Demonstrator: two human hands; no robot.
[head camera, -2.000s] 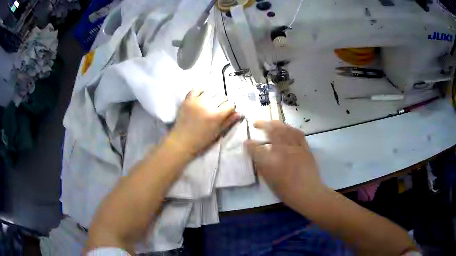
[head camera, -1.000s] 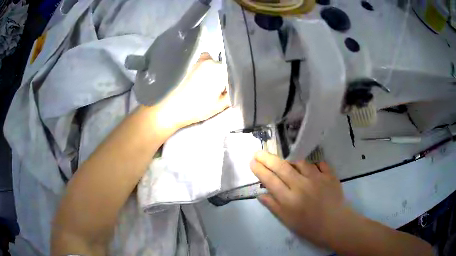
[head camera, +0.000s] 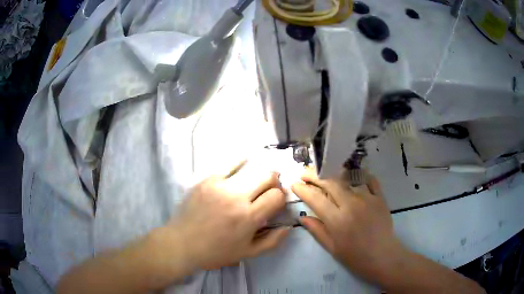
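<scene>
The pale grey-white garment (head camera: 129, 155) lies draped left of the needle, and its end runs under the fingers at the presser foot (head camera: 301, 153). My left hand (head camera: 230, 215) lies on the cloth just left of the foot, fingers bent and pressing down. My right hand (head camera: 350, 221) rests right of it, fingertips on the cloth edge just in front of the foot. Whether either hand pinches the cloth cannot be seen. Lamp glare washes out the cloth near the needle.
The white machine head (head camera: 350, 86) stands close above the hands. The grey lamp (head camera: 198, 77) hangs left of it. Dark snips (head camera: 448, 131), a white-handled awl (head camera: 465, 169) and a dark-red stick (head camera: 500, 176) lie right. The curved table edge (head camera: 488, 244) is in front.
My left hand has come back from behind the lamp to the cloth in front of the foot. My right hand stays near the foot. The view has moved closer to the machine since the earliest frame.
</scene>
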